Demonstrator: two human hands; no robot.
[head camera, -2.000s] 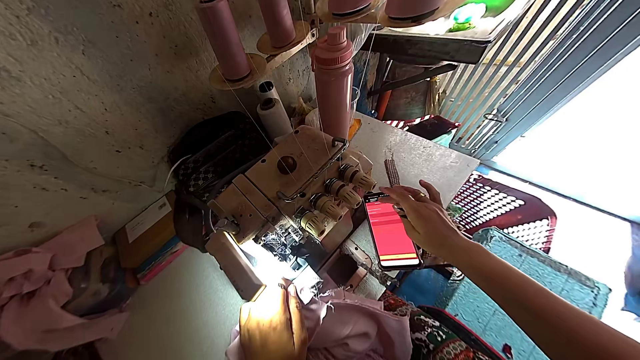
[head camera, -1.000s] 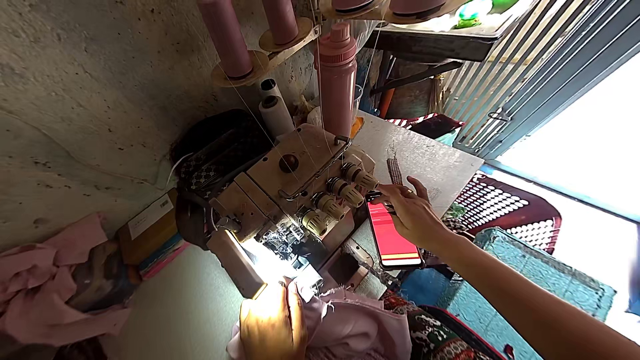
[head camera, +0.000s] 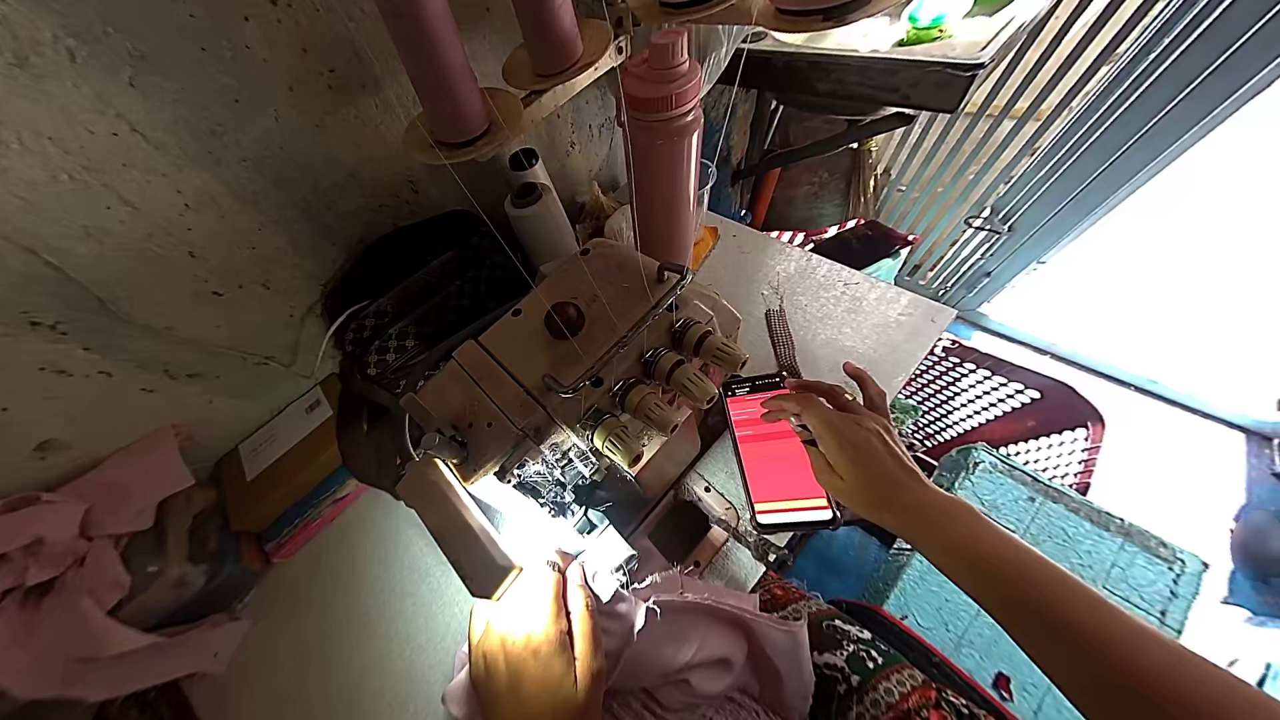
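An overlock sewing machine (head camera: 560, 360) with several tension dials stands at the middle, its lamp shining on the needle area. My left hand (head camera: 538, 640), brightly lit, lies in front of the presser foot with its fingers on pink fabric (head camera: 710, 640); the fabric hangs toward my lap. My right hand (head camera: 850, 440) is over a smartphone (head camera: 780, 470) with a red screen, right of the machine. Its fingers are apart, with fingertips over the upper part of the screen; whether they touch it I cannot tell. Pink thread runs from cones (head camera: 440, 80) above the machine.
Behind the machine stand a pink bottle (head camera: 665, 150) and white thread cones (head camera: 540, 215). More pink fabric (head camera: 70, 570) and a stack of notebooks or folders (head camera: 285, 460) lie at the left. A maroon plastic basket (head camera: 975, 400) and a teal surface (head camera: 1050, 540) are at the right.
My right hand has moved from beside the tension dials, at the phone's top edge, to over the phone's screen. My left hand stays on the fabric.
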